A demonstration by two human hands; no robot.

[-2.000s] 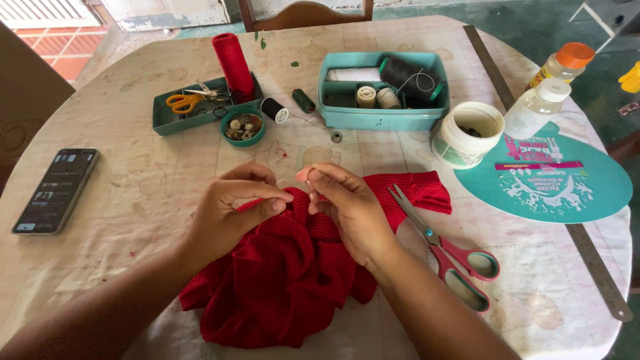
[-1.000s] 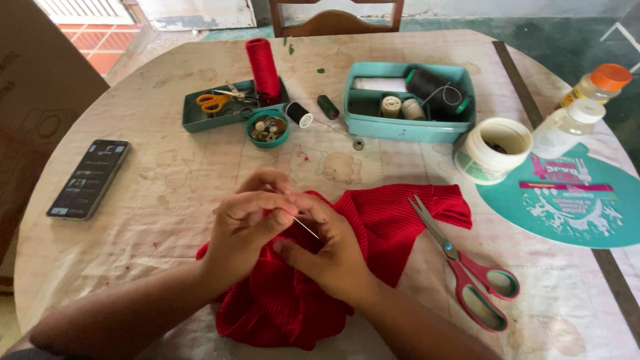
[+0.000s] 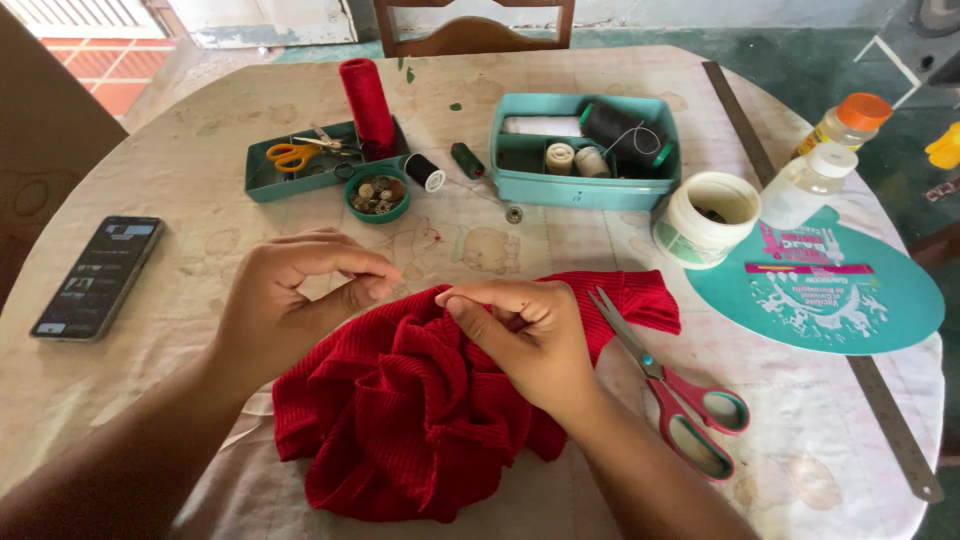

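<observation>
A bunched red ribbed knit garment (image 3: 405,420) lies on the covered table under both hands. My left hand (image 3: 315,285) hovers over its upper left part, thumb and index fingertips close together; whether something thin is between them cannot be told. My right hand (image 3: 525,330) is above the garment's middle, thumb and index finger pinched together, and what they pinch is too small to make out. Right of the garment lie scissors (image 3: 667,382) with red and green handles, their blades slightly parted and the tips near the red sleeve.
Behind are a teal tray (image 3: 300,180) with orange-handled scissors, a red thread cone (image 3: 367,105), a button dish (image 3: 377,217) and a teal box (image 3: 585,191) of spools. A phone (image 3: 97,277) lies left; a white jar (image 3: 705,225), bottles (image 3: 810,184) and a metal ruler (image 3: 892,427) are right.
My hands, close together one second ago with a needle showing between them, are now apart, the left one farther to the left. The needle is no longer visible.
</observation>
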